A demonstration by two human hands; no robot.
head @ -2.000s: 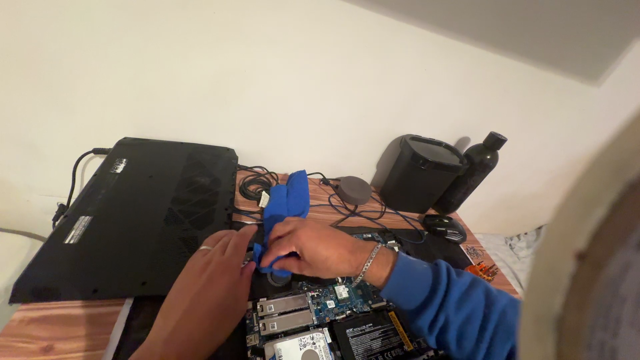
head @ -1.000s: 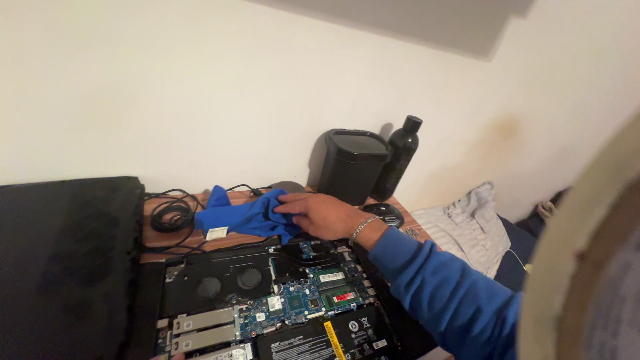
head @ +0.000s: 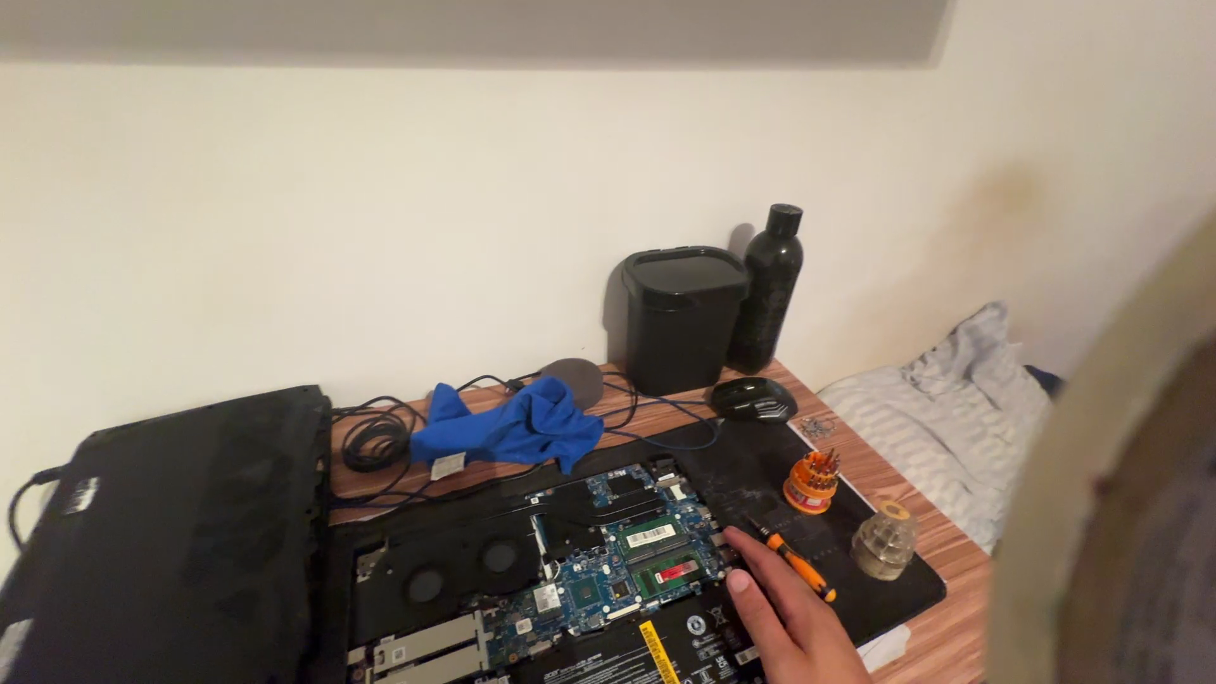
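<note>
An opened laptop chassis lies with its insides up, showing a blue circuit board [head: 584, 589], memory modules [head: 674, 572], two round fan hubs and a black Acer battery [head: 608, 660]. My right hand [head: 793, 613] rests at the board's right edge, fingertips near the side ports, holding nothing visible. Just right of its fingers lies an orange-handled screwdriver [head: 803, 568] on a black desk mat [head: 741, 475]. Behind the chassis, a crumpled blue cloth [head: 513, 427] lies on the wooden desk. My left hand is out of the frame.
A dark laptop panel [head: 180, 532] occupies the left. Coiled cables [head: 375, 442], a black lidded bin [head: 682, 318], a black bottle [head: 768, 290] and a mouse [head: 753, 399] stand behind. An orange bit holder [head: 812, 483] and its clear cover [head: 885, 541] sit right. A large blurred round object [head: 1121, 494] blocks the right edge.
Both hands were on the blue cloth in the earliest frame. The right hand has let go of it and come forward to the board's edge; the left has gone from view.
</note>
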